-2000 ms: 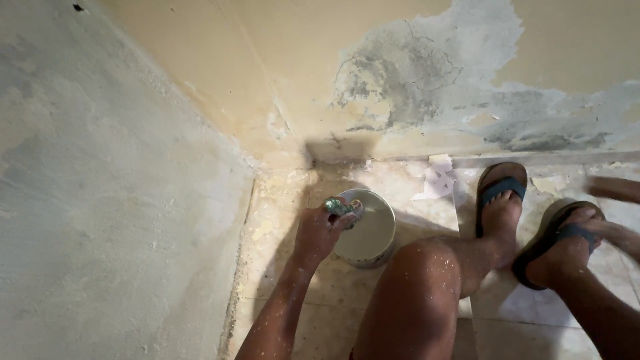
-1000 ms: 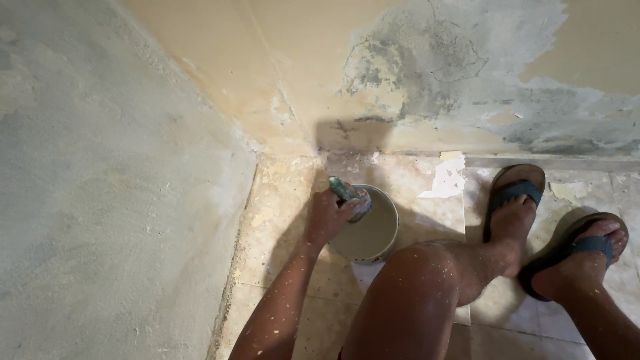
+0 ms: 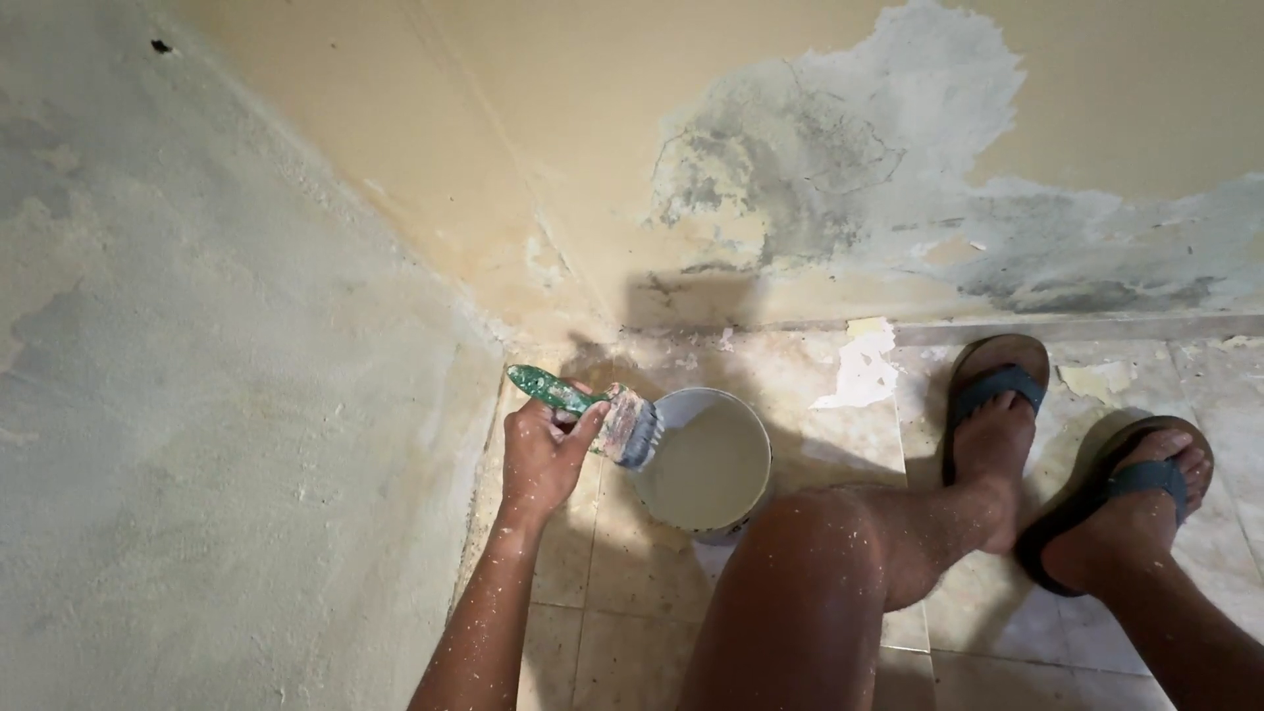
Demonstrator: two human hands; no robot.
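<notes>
My left hand [image 3: 551, 449] grips a wide paintbrush [image 3: 624, 425] by its green, paint-spattered handle. The brush lies tilted over the left rim of a round bucket [image 3: 767, 464], its grey, wet-looking bristles pointing right and down at the rim. Inside the bucket is a greyish-beige liquid [image 3: 706, 469]. Small pale specks dot my left hand and forearm. My right hand is out of view.
A grey-coated wall [image 3: 247, 425] rises at the left and meets a beige wall [image 3: 553, 118] with a peeled, cracked grey patch. Flakes [image 3: 869, 365] lie on the tiled floor [image 3: 632, 632]. My bent leg and sandalled feet [image 3: 997, 425] are right of the bucket.
The brush was over the bucket's opening and is now at its left rim, with my left hand farther left. Two seconds ago my right hand showed near the feet; it has left the view.
</notes>
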